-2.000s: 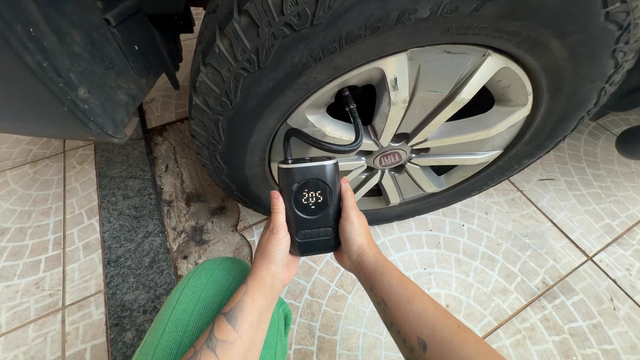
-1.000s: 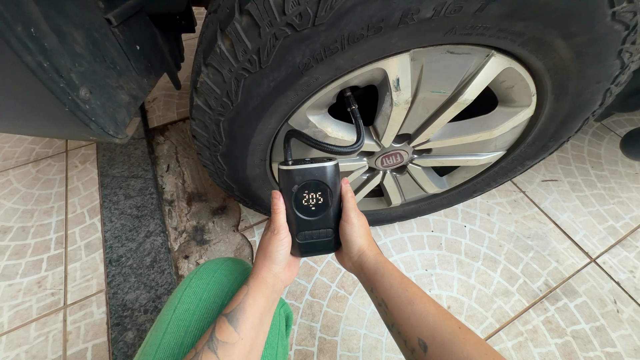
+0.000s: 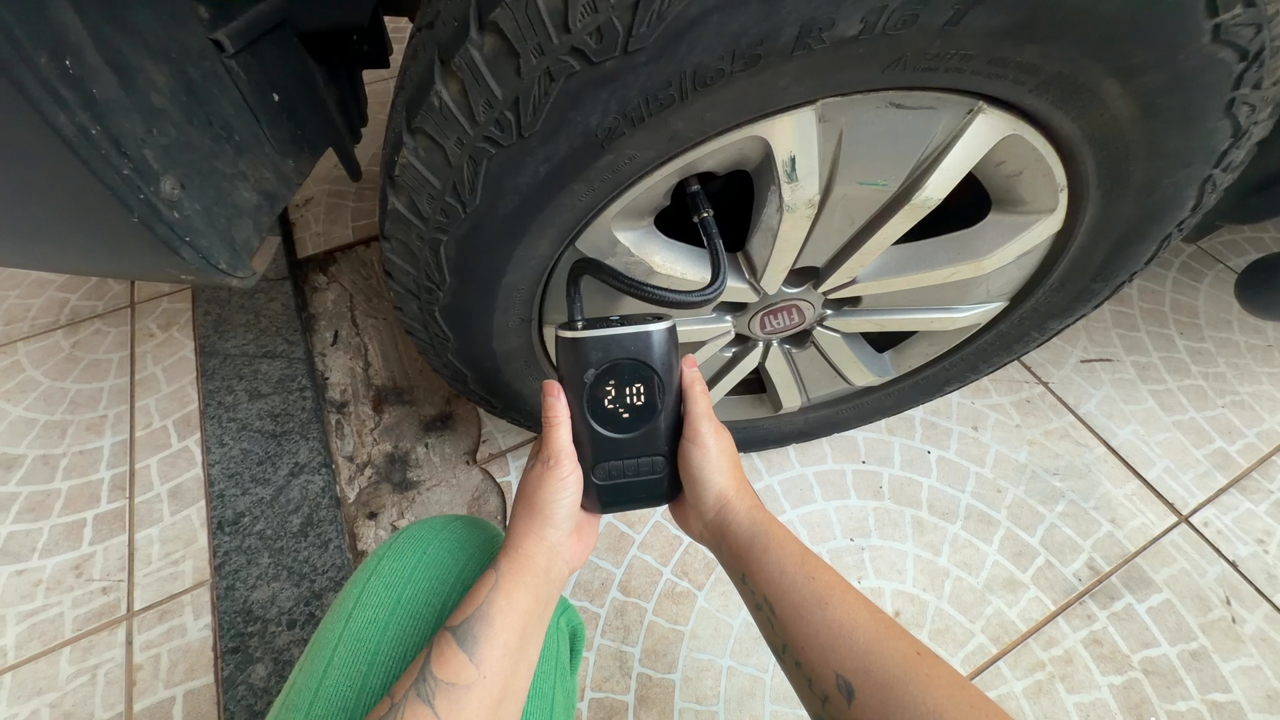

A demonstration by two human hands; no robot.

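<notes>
A black portable tire inflator (image 3: 628, 470) stands upright between my hands, its round display lit with digits. My left hand (image 3: 556, 475) grips its left side, thumb along the edge. On the right side my right hand (image 3: 708, 460) holds it the same way. A black braided air hose (image 3: 655, 293) rises from the inflator's top left and curves up to a metal fitting (image 3: 697, 200) at an opening between the spokes; the valve itself is hidden. Behind is a scuffed alloy wheel (image 3: 890, 270) with a Fiat center cap (image 3: 783, 318), inside a black rubber tire (image 3: 480, 250).
A dark plastic wheel-arch part (image 3: 180, 130) hangs at the upper left. Below it run a dark stone strip (image 3: 262, 430) and a rough, stained concrete patch (image 3: 390, 400). Patterned floor tiles (image 3: 900, 520) lie around. My green-clad knee (image 3: 400, 600) is at the lower left.
The inflator's display has gone from 2.05 to 2.10. Both hands, the inflator and the hose have stayed in place.
</notes>
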